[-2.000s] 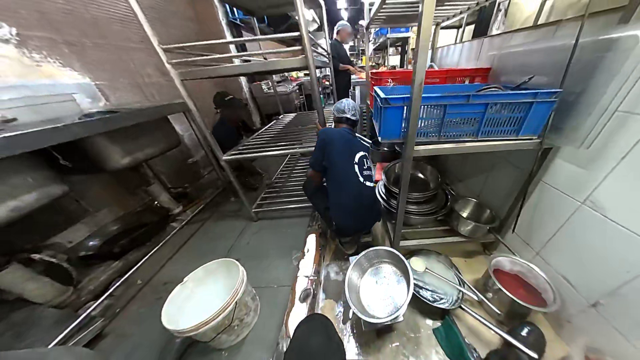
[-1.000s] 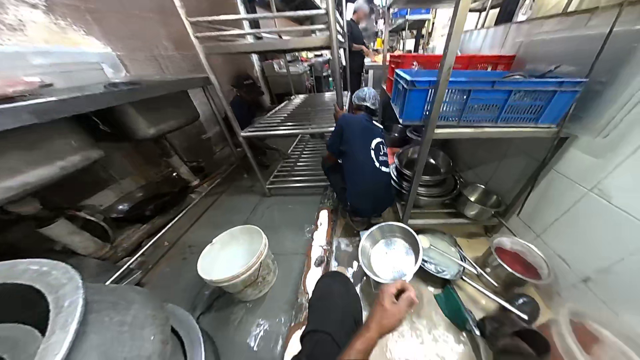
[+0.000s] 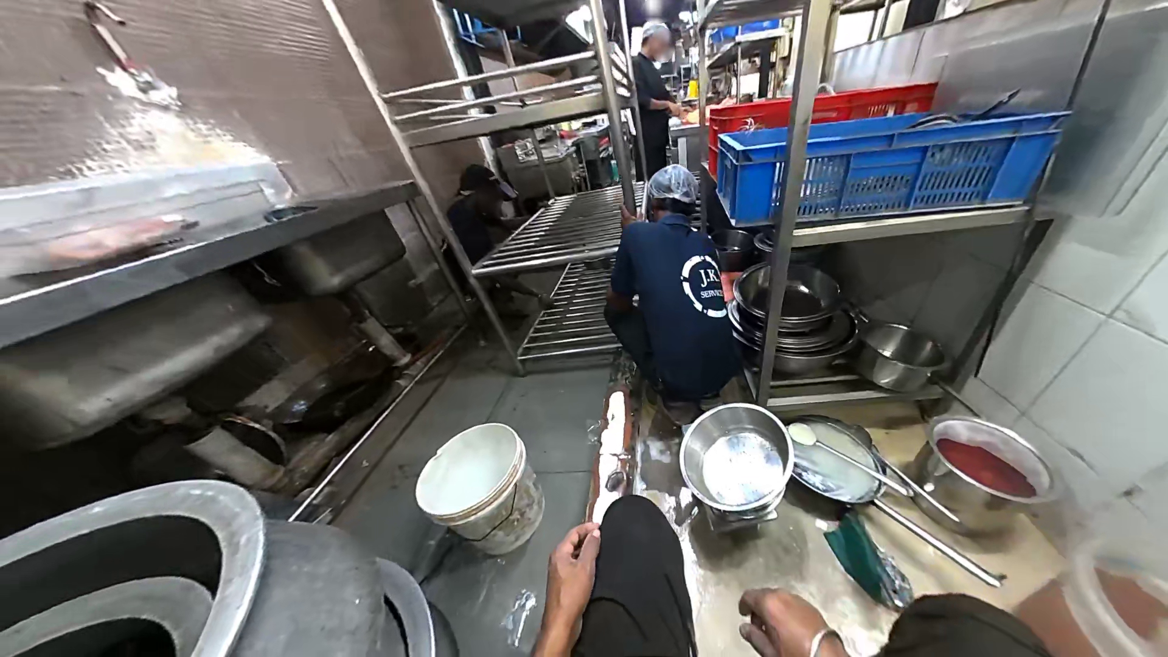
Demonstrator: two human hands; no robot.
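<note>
My left hand (image 3: 573,566) is beside my knee at the bottom centre, thumb and fingers nearly together; whether something small is between them I cannot tell. My right hand (image 3: 783,620) hangs with curled fingers over the wet floor between my knees, nothing seen in it. Ahead of it stands a steel pot (image 3: 737,456) on a small metal base. To its right is a pan of pale liquid (image 3: 838,461) with long-handled ladles across it. A green packet (image 3: 862,557) lies on the floor nearby. A white bucket (image 3: 479,488) stands left of my left hand.
A person in a dark shirt (image 3: 680,292) squats ahead beside a steel rack (image 3: 566,246). A blue crate (image 3: 894,169) and stacked pans (image 3: 794,319) fill the right shelf. A pot of red contents (image 3: 985,465) stands at right, large metal pots (image 3: 310,584) at lower left. Two other people are farther off.
My right hand has moved back from beside the steel pot toward my knees. My left hand has come into view. The view has shifted since the earliest frame, bringing in the large pots.
</note>
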